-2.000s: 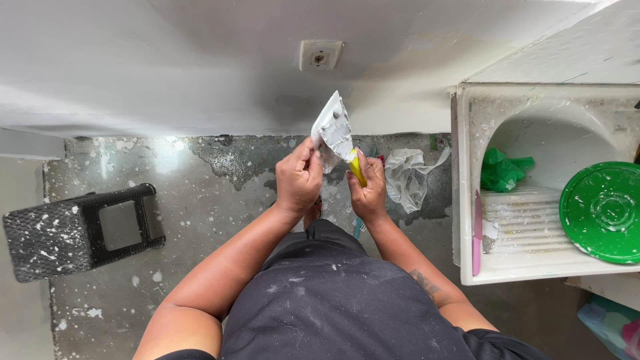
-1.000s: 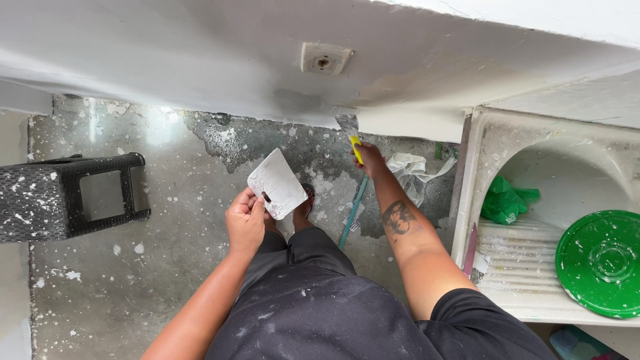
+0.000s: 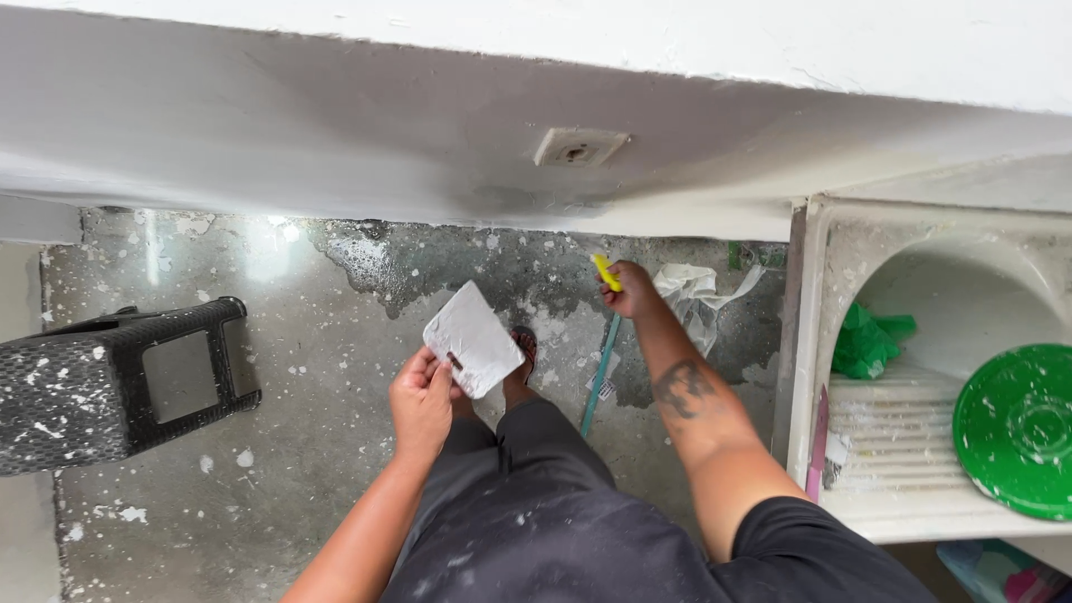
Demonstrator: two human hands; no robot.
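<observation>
My left hand [image 3: 425, 400] grips a white plastic plate with a slot [image 3: 473, 339] by its lower left corner, its face smeared with white filler. To the right, my right hand [image 3: 628, 289] is closed on the yellow handle of a putty knife [image 3: 608, 273]. The blade beyond the handle is blurred and hard to make out against the base of the white wall [image 3: 469, 159]. A damp-looking dark patch shows low on that wall, beneath a square wall box [image 3: 580, 147].
A spattered black plastic stool [image 3: 117, 377] lies on its side at left. Clear plastic sheeting [image 3: 691, 293] and a teal strip [image 3: 601, 373] lie on the floor. At right, a sink [image 3: 938, 519] holds a green bag [image 3: 867, 339] and a green lid [image 3: 1017, 431].
Two seconds ago both hands were together with the knife against the plate. They have since parted: the right hand moved out toward the wall base, and the left holds the plate lower.
</observation>
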